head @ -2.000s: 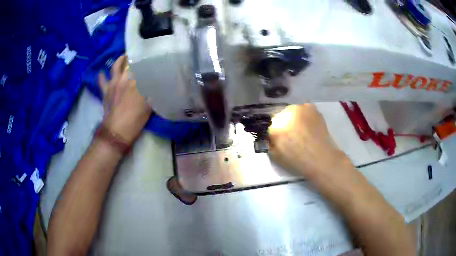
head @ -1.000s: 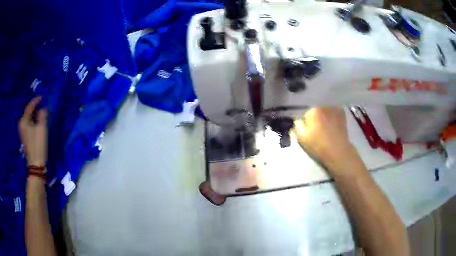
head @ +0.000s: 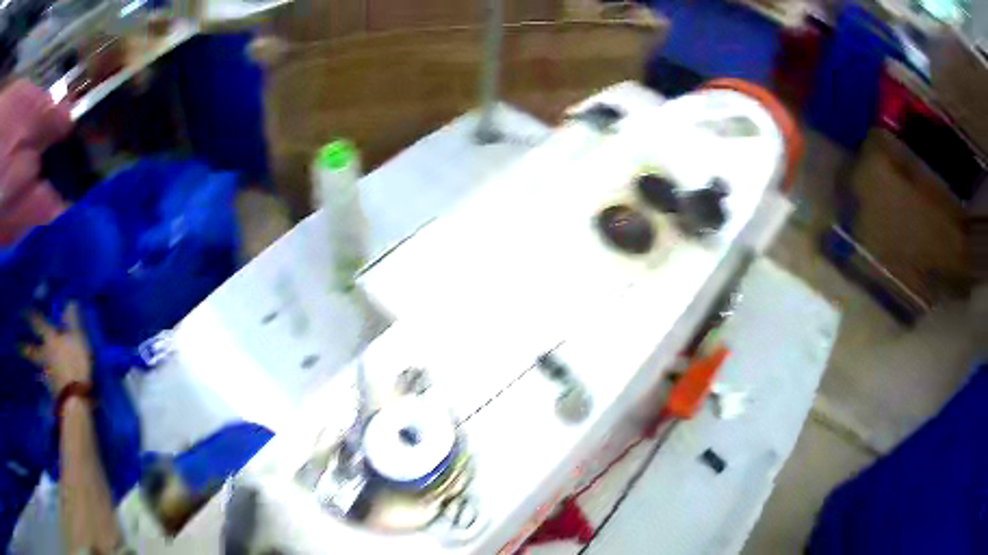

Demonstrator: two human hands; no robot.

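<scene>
My left hand (head: 65, 356) is at the left edge of the picture, over the heap of blue pieces (head: 163, 244). Its fingers are spread, and no piece shows gripped in it. A white buckle-like bit (head: 157, 347) lies at the heap's edge. The white sewing machine head (head: 509, 249) runs diagonally across the middle, seen from above and blurred. A spool (head: 410, 439) sits on top of it. Another blue piece (head: 222, 453) lies by the machine's near left side. The needle area is out of view. My right hand is not in view.
A white thread cone with a green tip (head: 341, 211) stands behind the machine. Red cord (head: 563, 525) and an orange item (head: 697, 385) lie along its right side. A person's pink clothing (head: 27, 157) shows at upper left. Dark blue cloth (head: 921, 477) is at lower right.
The view has swung up and right, showing the machine's top and the room behind. My left hand remains at the blue heap, its fingers now spread. My right hand has left the picture.
</scene>
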